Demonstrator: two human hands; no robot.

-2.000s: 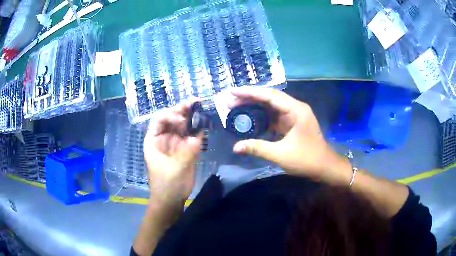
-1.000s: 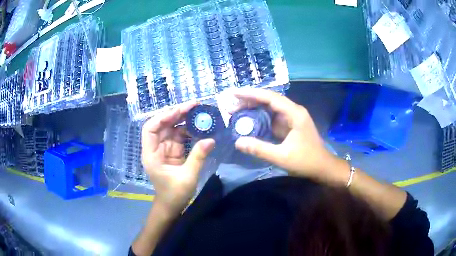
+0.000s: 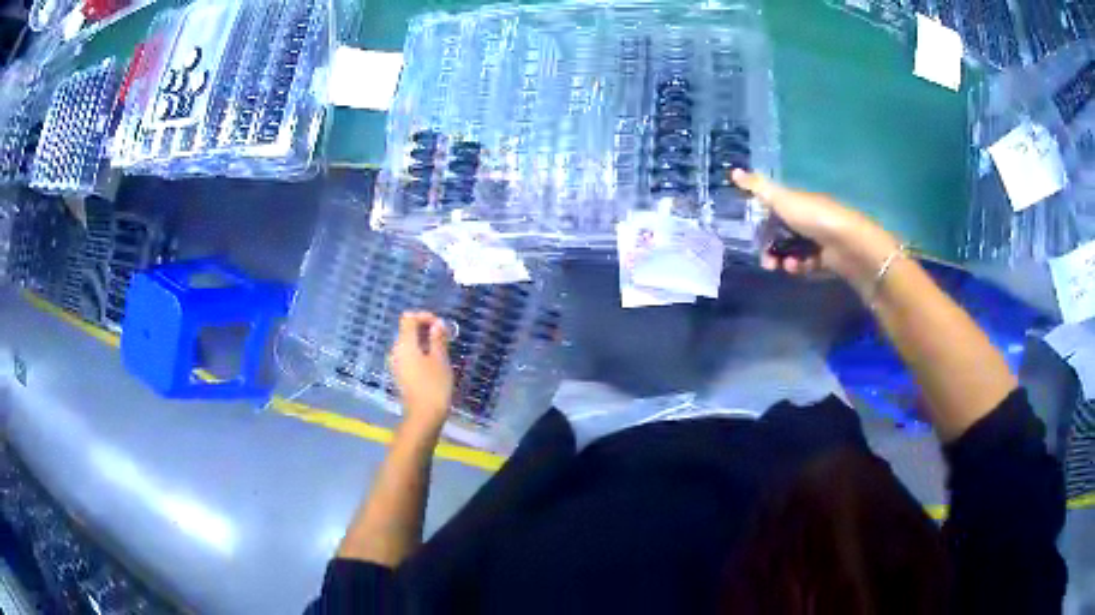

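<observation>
A clear blister tray (image 3: 552, 120) lies at the green bench's front edge, with black components (image 3: 674, 132) on edge in some rows. My right hand (image 3: 823, 234) is at the tray's front right corner, its index finger extended at the right row and the other fingers curled on a black round component (image 3: 793, 246). My left hand (image 3: 420, 366) is below the tray, over the lower tray stack (image 3: 342, 270). Its fingers are bent together. A small pale spot shows at the fingertips; whether it is held cannot be told.
Paper labels (image 3: 669, 258) hang from the tray's front. Another loaded tray (image 3: 228, 90) lies at the left. A blue stool (image 3: 192, 330) stands on the floor at left, and blue plastic (image 3: 889, 360) shows under my right arm. More trays and labels (image 3: 1028, 166) are at the right.
The hands have moved apart from in front of the tray: left down and away, right up to the tray's right corner. The two held-up discs are no longer side by side. The view has shifted.
</observation>
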